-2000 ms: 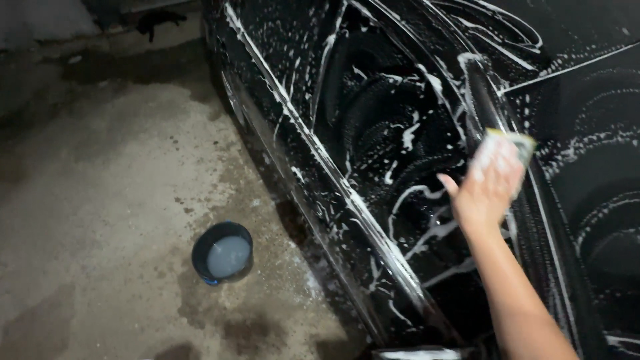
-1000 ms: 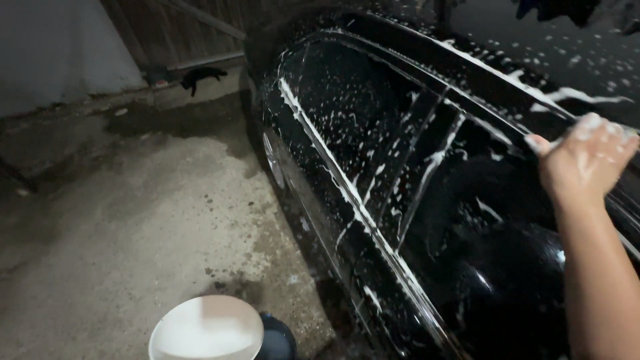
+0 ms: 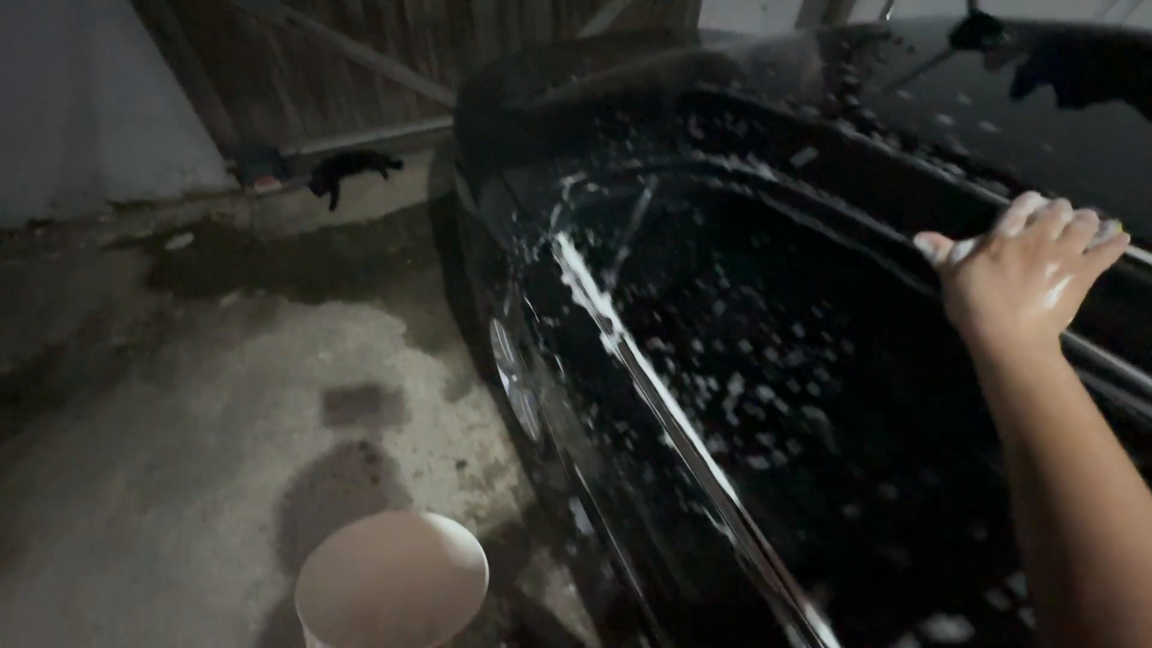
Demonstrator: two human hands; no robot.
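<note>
My right hand (image 3: 1026,270), wet and dotted with suds, lies at the roof edge above the side windows of a black car (image 3: 576,117). Its fingers curl over a sponge (image 3: 1116,229), of which only a small yellowish bit shows by the fingertips. White foam clings to the window trim (image 3: 661,387) and speckles the dark side glass (image 3: 765,396). My left hand is not in view.
A pale round container (image 3: 391,576) stands at the lower edge, left of the car. The wheel (image 3: 515,378) shows beside the stained concrete floor (image 3: 207,450). Further off are a black cat (image 3: 351,171) and a wooden gate (image 3: 360,63).
The view has swung toward the gate end of the car. My right hand has gone from the soapy side window to the roof edge. The pale container has come into view.
</note>
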